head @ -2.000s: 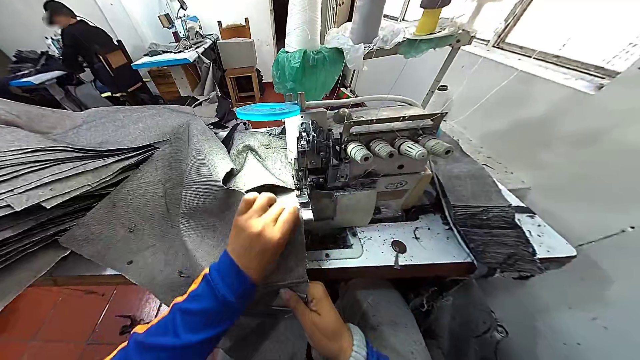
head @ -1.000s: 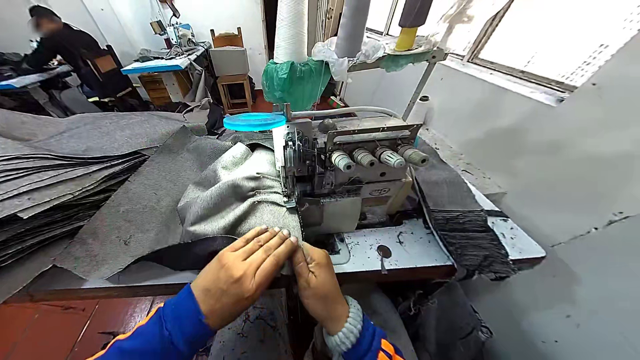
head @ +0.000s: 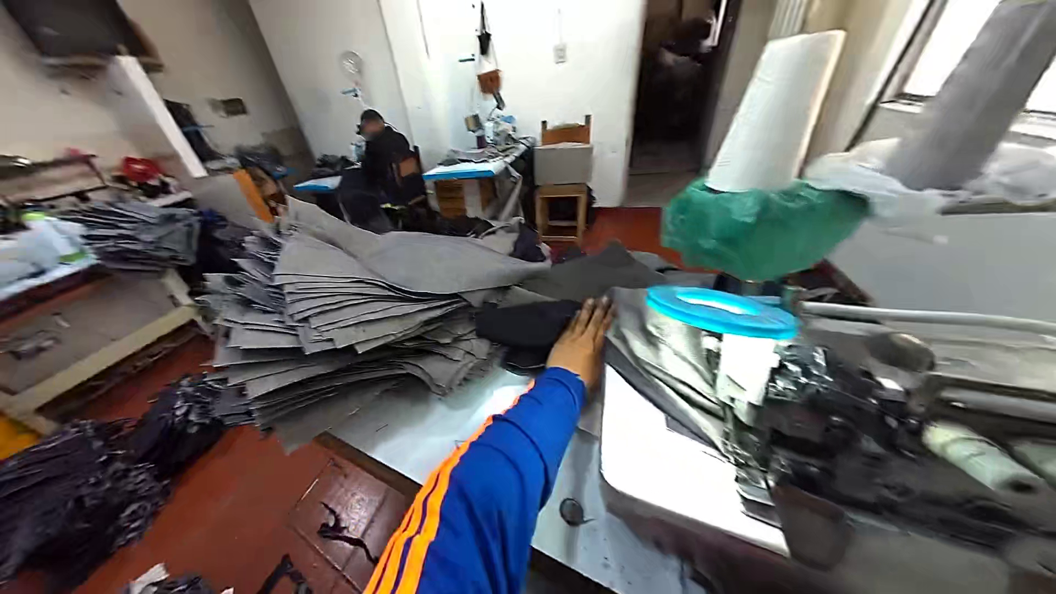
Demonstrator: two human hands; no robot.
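Note:
My left hand [head: 582, 340] reaches forward with its palm down, on dark cloth [head: 532, 323] between a pile of grey fabric pieces and the overlock sewing machine [head: 841, 429]. Just right of the fingers, a grey denim-like piece [head: 668, 346] runs bunched up to the needle area. The stacked grey fabric pieces [head: 371, 313] lie fanned out to the left. A ring-shaped blue lamp or guard [head: 722, 312] stands above the machine's front. My right hand is out of view.
Thread cones, one white [head: 775, 111], stand behind the machine over a green plastic bag [head: 763, 227]. Dark cloth scraps [head: 82, 478] lie on the red floor at left. A person in dark clothes [head: 386, 161] sits at a far table, near a wooden chair [head: 563, 177].
The view has swung left. My left hand has left the cloth edge at the machine's front and reached forward to the dark cloth; my right hand has gone out of view.

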